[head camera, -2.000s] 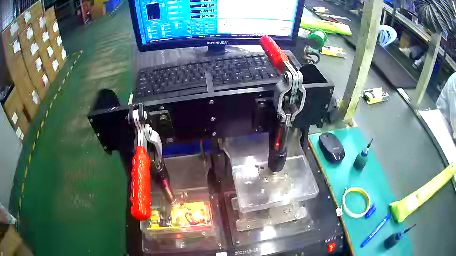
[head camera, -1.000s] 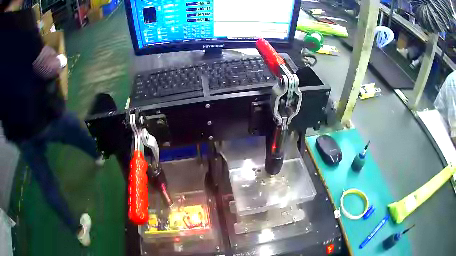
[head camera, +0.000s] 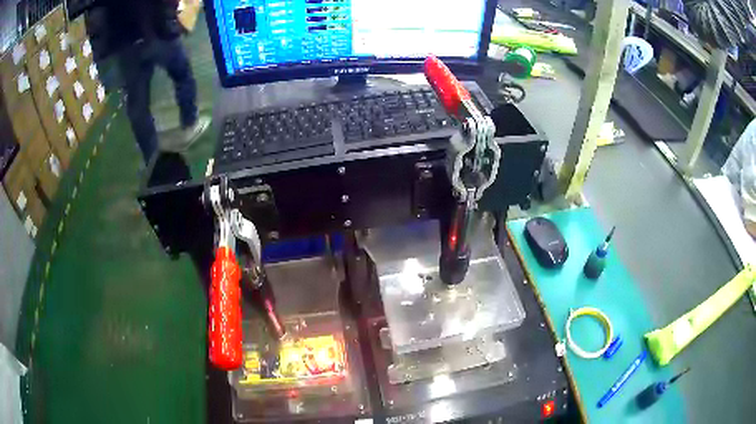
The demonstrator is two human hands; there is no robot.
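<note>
Neither of my hands is in view. The black test fixture (head camera: 348, 195) stands in front of me. At its left station, the red toggle clamp grip (head camera: 225, 308) points down, and a lit circuit board (head camera: 311, 357) with yellow parts lies under the clear plate. At the right station, the other red grip (head camera: 448, 86) points up. Its clear pressure plate (head camera: 454, 308) sits above a clear nest (head camera: 448, 361), with a gap between them; I see no board there. A red power switch (head camera: 548, 408) glows at the front right corner.
Keyboard (head camera: 331, 124) and lit monitor (head camera: 348, 37) stand behind. The teal mat (head camera: 572, 298) holds a mouse (head camera: 547, 243), tape roll (head camera: 589, 333), blue pen (head camera: 622, 380) and two small screwdrivers. A lime-green sleeve (head camera: 700, 316) lies at right. A person (head camera: 149, 66) is on the green aisle beside cartons (head camera: 54, 108).
The person appeared at the left a second ago and is now farther up the aisle. The view has shifted slightly. Clamps and board look unchanged.
</note>
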